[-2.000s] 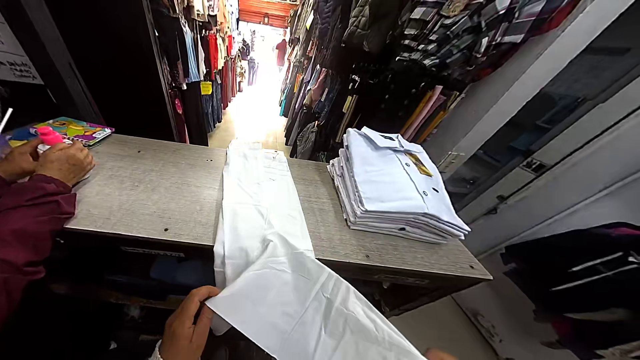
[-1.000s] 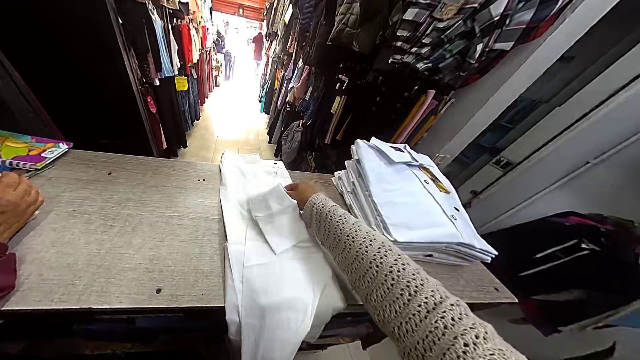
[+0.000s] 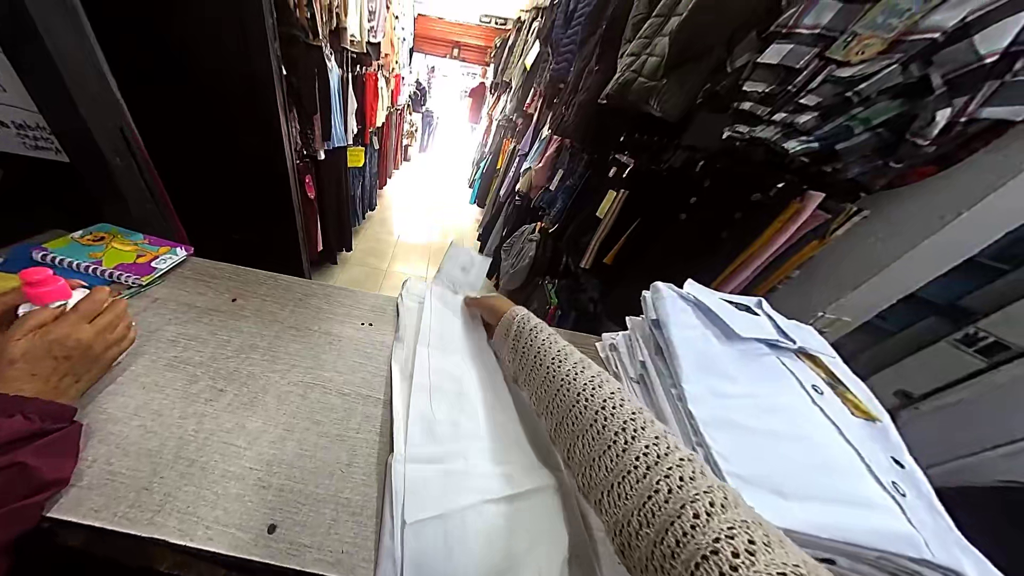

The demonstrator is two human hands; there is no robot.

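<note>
A white cloth garment (image 3: 472, 448) lies lengthwise over the grey wood-grain counter, its near part running out at the bottom of the view. My right hand (image 3: 490, 310), in a beige knitted sleeve, pinches the garment's far part near the counter's far edge; a narrow white end of cloth sticks up past the fingers. Right of my forearm, a stack of folded white button-up shirts (image 3: 784, 432) stands on the counter, collars at the far side. My left hand is out of view.
At the left, another person's hands (image 3: 68, 348) hold a bottle with a pink cap (image 3: 44, 286) beside a colourful spiral notebook (image 3: 120, 254) on the counter (image 3: 240, 400). Racks of hanging clothes (image 3: 552, 160) line an aisle beyond, where people stand in the distance.
A second ago a folded-over end lay on the garment beside my right hand; now a narrow end points away past the fingers. Two seconds ago a hand held the near cloth at the bottom.
</note>
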